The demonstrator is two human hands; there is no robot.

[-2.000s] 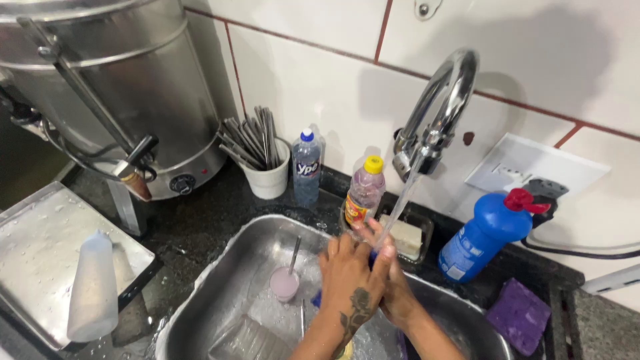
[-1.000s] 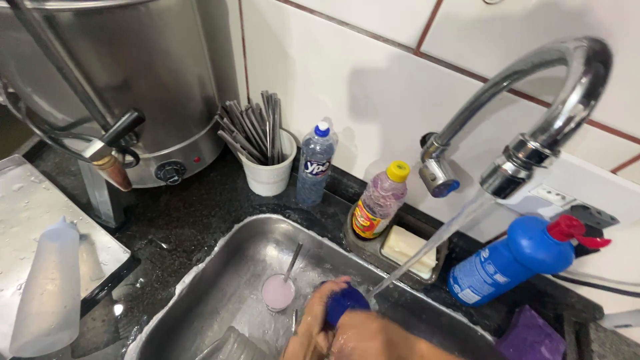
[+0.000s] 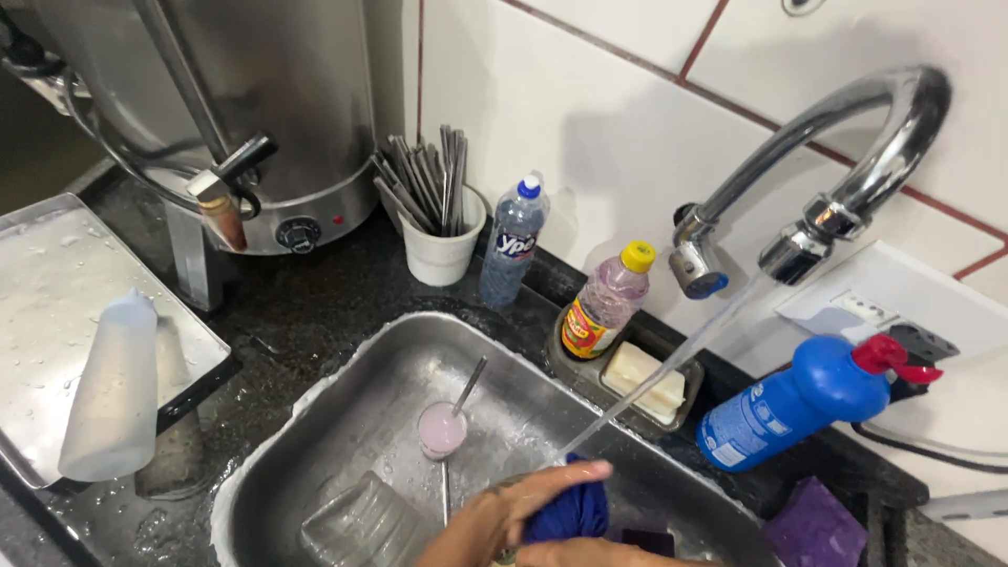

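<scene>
A wet dark-blue cloth is bunched up between my hands low in the steel sink, just below the end of the running water. My left hand wraps its left side, fingers reaching over it. Cut off by the bottom edge, my right hand grips it from the near side. A small cup of pinkish liquid with a metal handle sticking out stands in the basin. Left of my hands lies a clear ribbed container. The chrome faucet pours over the sink.
Behind the sink stand a white cup of metal utensils, a detergent bottle, a yellow-capped bottle and soap. To the right are a blue bottle and purple sponge; at left, a squeeze bottle, metal tray and steel urn.
My hands were together under the stream two seconds ago; they have gone lower into the sink and now hold the blue cloth. The view has moved closer.
</scene>
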